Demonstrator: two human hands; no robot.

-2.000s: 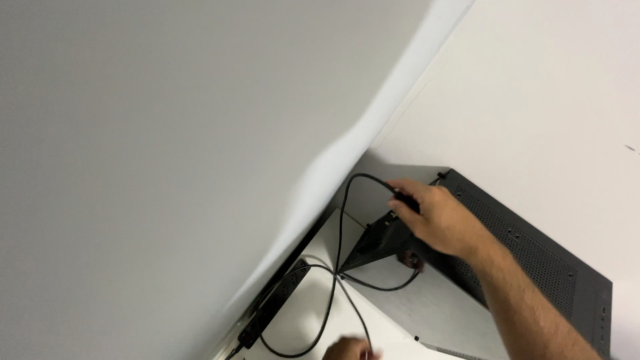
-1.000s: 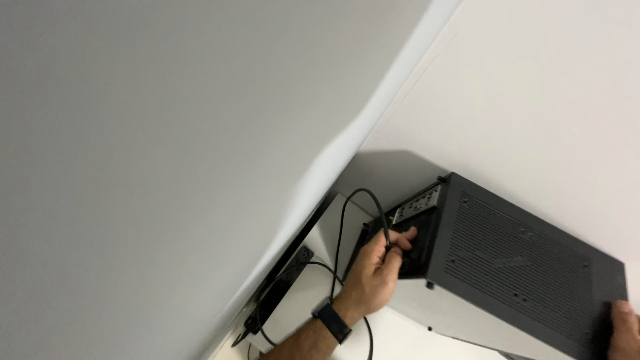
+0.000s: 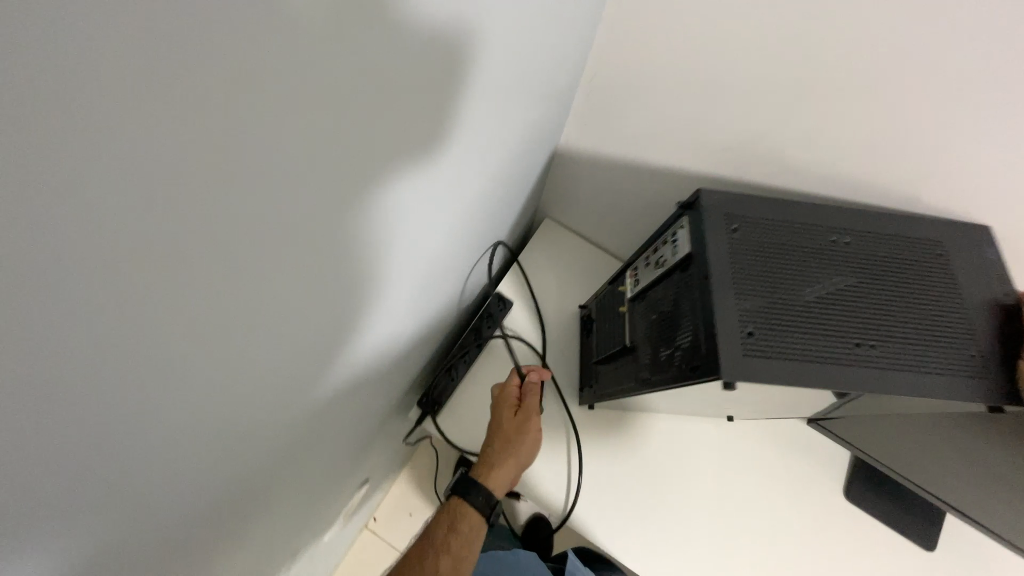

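Note:
My left hand (image 3: 516,420), with a black watch on the wrist, grips a black power cable (image 3: 578,448) that loops over the white desk. Up and to the left of it lies a black power strip (image 3: 464,352) along the desk's edge by the wall. A black computer case (image 3: 848,288) stands to the right, its rear ports and vents facing the cable. Only a sliver of my right hand (image 3: 1020,372) shows at the right edge, against the far end of the case; its fingers are mostly hidden.
Grey and white walls meet behind the white desk (image 3: 688,488). A monitor (image 3: 928,464) with a dark stand is at the lower right. More thin cables hang near the desk's lower left edge, above a tiled floor (image 3: 388,532).
My left hand has moved from the back of the computer case down to the left, beside the power strip, with the cable. My right hand remains at the case's far end. The view has shifted.

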